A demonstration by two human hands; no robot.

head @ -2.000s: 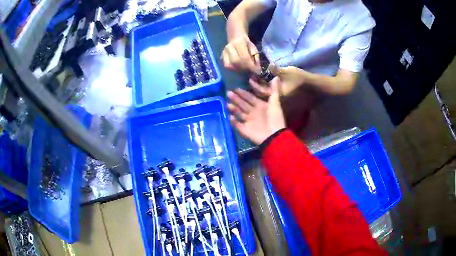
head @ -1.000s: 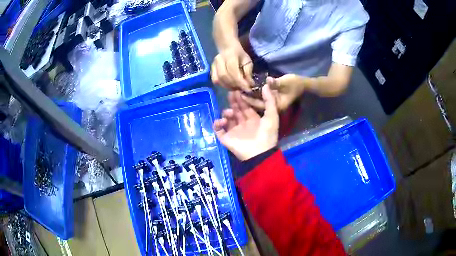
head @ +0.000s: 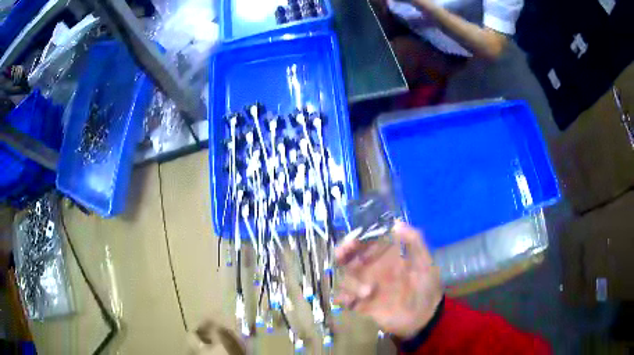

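Observation:
My right hand point(head: 393, 281), in a red sleeve, is blurred at the lower right of centre. It holds a small dark unit point(head: 373, 211) with shiny streaks at its fingertips, beside the right edge of a blue bin point(head: 271, 76). Dark cabled units point(head: 278, 166) lie in that bin; their white and black cables hang over its near edge and end in white, blue-tipped plugs. A blurred skin-toned shape at the bottom edge, probably my left hand point(head: 221, 338), is cut off; its grip is hidden.
Another blue bin point(head: 466, 173) sits on clear trays point(head: 493, 249) at right. A bin with dark parts point(head: 299, 10) is at the top. A tilted blue bin point(head: 104, 132) and a grey bar point(head: 149, 59) are at left. Another person's arm point(head: 462, 28) is at upper right.
My right hand has left the other person's hands and moved down towards me, now with a dark unit. The view has shifted down, showing the hanging cable ends.

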